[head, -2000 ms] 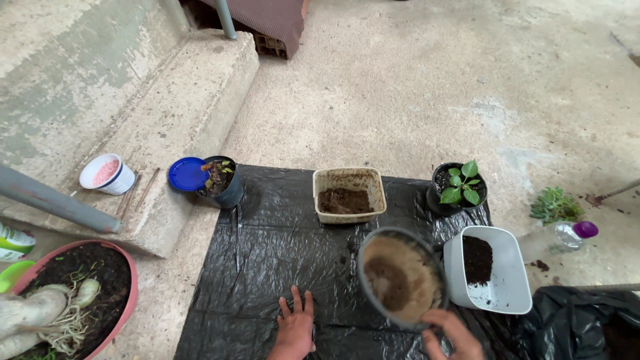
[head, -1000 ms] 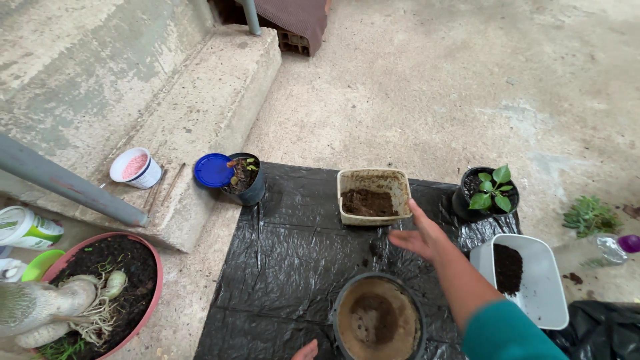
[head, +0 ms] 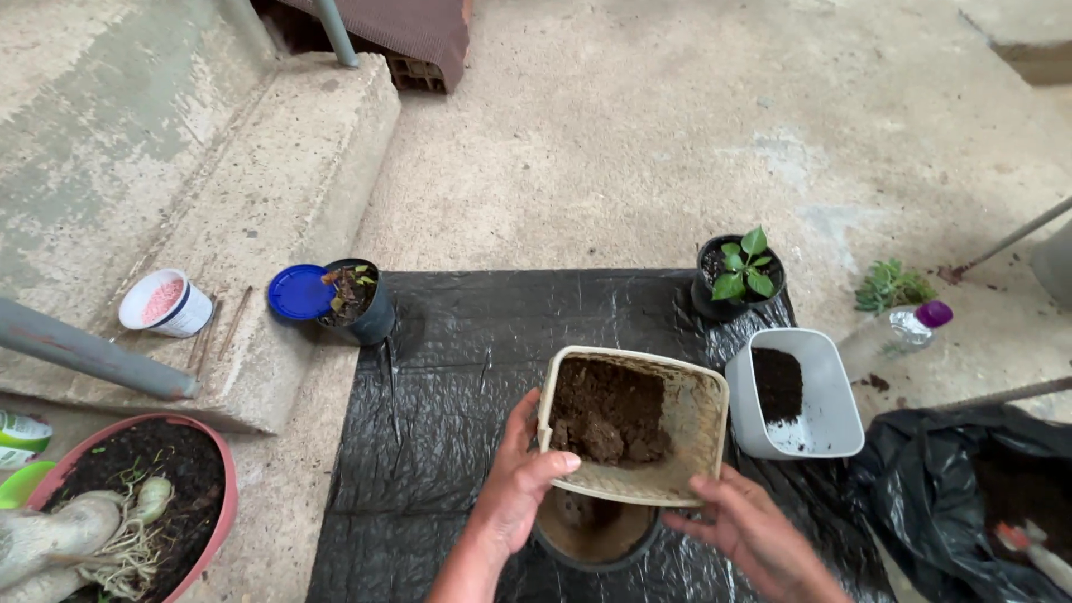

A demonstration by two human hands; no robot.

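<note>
A cream plastic tub (head: 691,419) with damp brown soil (head: 607,414) in its left part is held up, tilted, between my hands. My left hand (head: 515,477) grips its left side, the thumb over the rim. At the lower right corner my right hand (head: 745,523) holds the rim with its fingers. Beneath the tub stands a round dark pot (head: 599,553), dusty brown inside and partly covered by the tub. A white square container (head: 825,402) with dark soil is just right of the tub.
Black plastic sheeting (head: 444,469) covers the ground. Around it are a potted green plant (head: 741,272), a dark pot (head: 360,310) with a blue lid (head: 301,291), a clear bottle (head: 900,331), a black bag of soil (head: 913,477), a pink planter (head: 226,494) and a concrete step (head: 276,193).
The cream tub has come up off the sheet and toward me, over the round pot. Both hands now hold it; a second ago my right hand was at its edge. Earlier, that hand held the round pot.
</note>
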